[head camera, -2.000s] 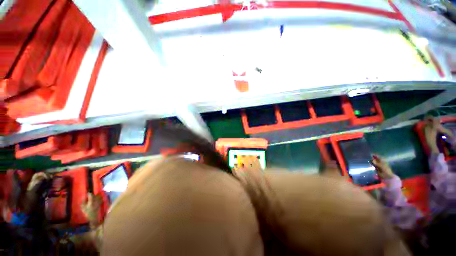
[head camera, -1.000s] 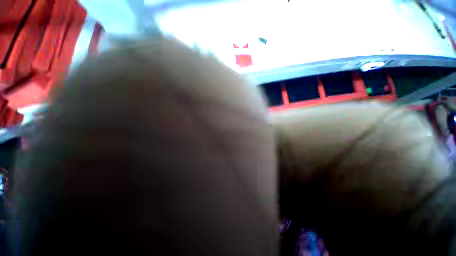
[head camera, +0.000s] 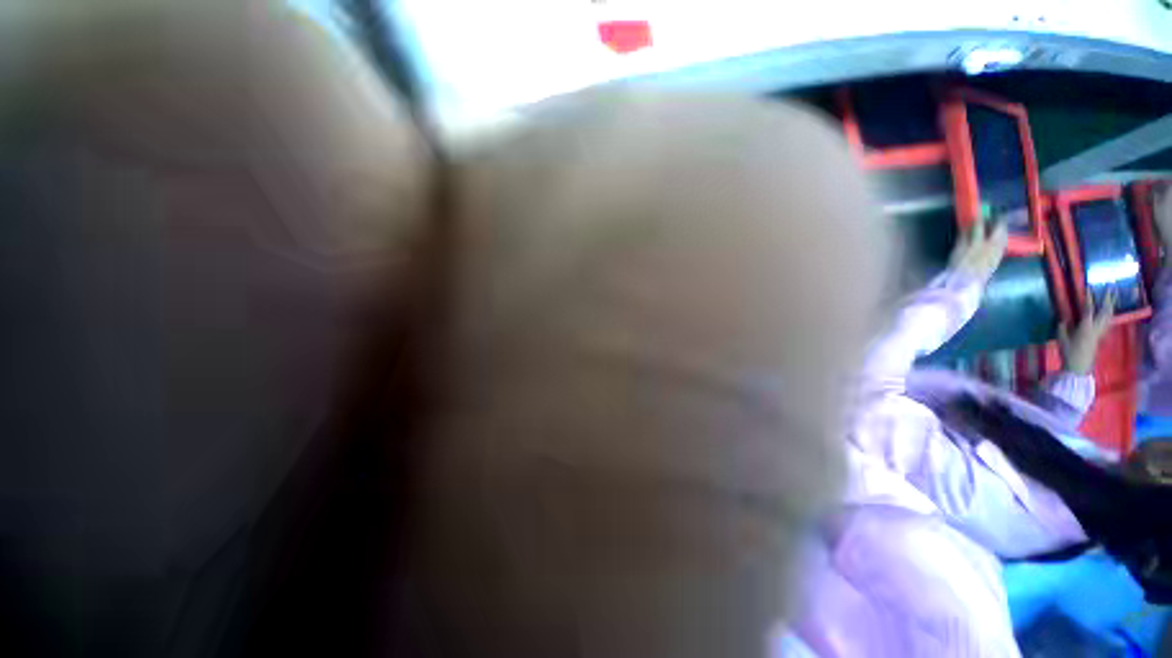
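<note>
Two large, blurred skin-toned shapes fill the left and middle of the view very close to the lens. The one at left (head camera: 193, 257) is mostly dark, and the middle one (head camera: 643, 347) is lighter. They may be parts of my hands, but no fingers are clear and I cannot tell which hand is which. They hide the work in front of me. At upper right, a dark tablet (head camera: 1000, 161) in an orange frame is tilted, with another person's hand on its lower edge. A second framed dark tablet (head camera: 893, 116) lies left of it.
Another person's pale pink sleeve and smock (head camera: 913, 566) fill the lower right. Further right, another hand touches a tablet (head camera: 1108, 251) in an orange frame with a bright reflection. A white shelf (head camera: 797, 39) with a red mark crosses the top. Blue shows at the lower right.
The view has swung right and down. The blurred shapes now cover the left and middle. A person in pink has come into view, and one framed tablet at the right is now tilted under a hand.
</note>
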